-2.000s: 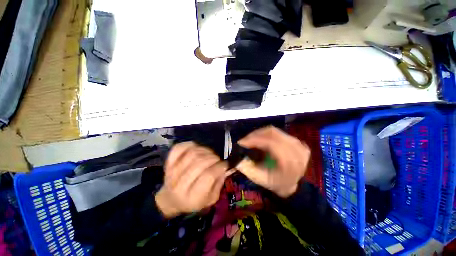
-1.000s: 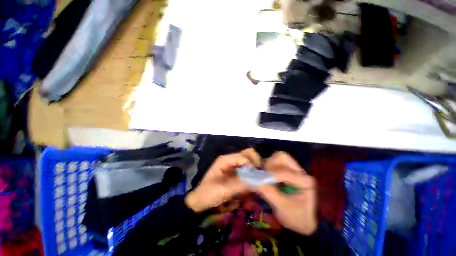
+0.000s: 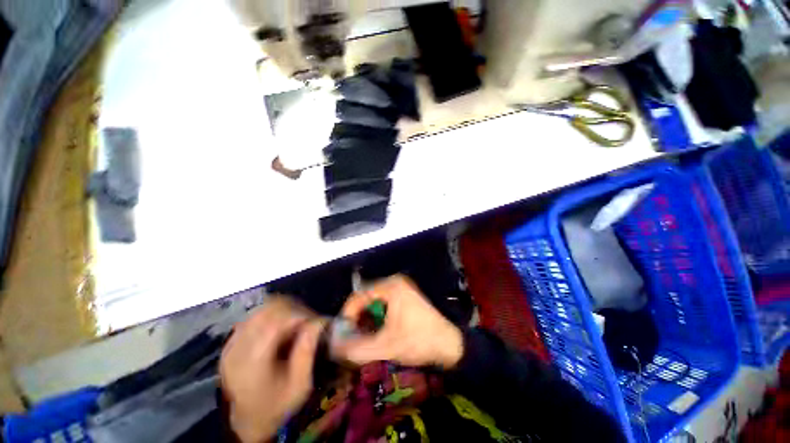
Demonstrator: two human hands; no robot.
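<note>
My left hand (image 3: 270,362) and my right hand (image 3: 405,327) are close together above my lap, both blurred. My right fist is closed around a tool with a green handle (image 3: 375,314); its shaft cannot be made out. A small grey flap piece (image 3: 344,331) is between the hands, with the fingers of both at it; its shape is blurred. An overlapping row of dark flaps (image 3: 360,160) runs from the machine's needle area towards the table's front edge. Small loose grey flap pieces (image 3: 118,186) lie at the table's left.
Brass-handled shears (image 3: 602,115) lie on the right of the white table (image 3: 468,173). A black flat case (image 3: 443,52) lies on the machine bed. A blue basket (image 3: 554,285) with grey pieces stands at right, another (image 3: 52,415) at lower left. Long grey layers (image 3: 39,95) lie at upper left.
The view has swung about and tilted. My hands stay together over my lap; the grey piece, clearly seen between them a second ago, is now mostly covered by fingers. The flap row looks unchanged.
</note>
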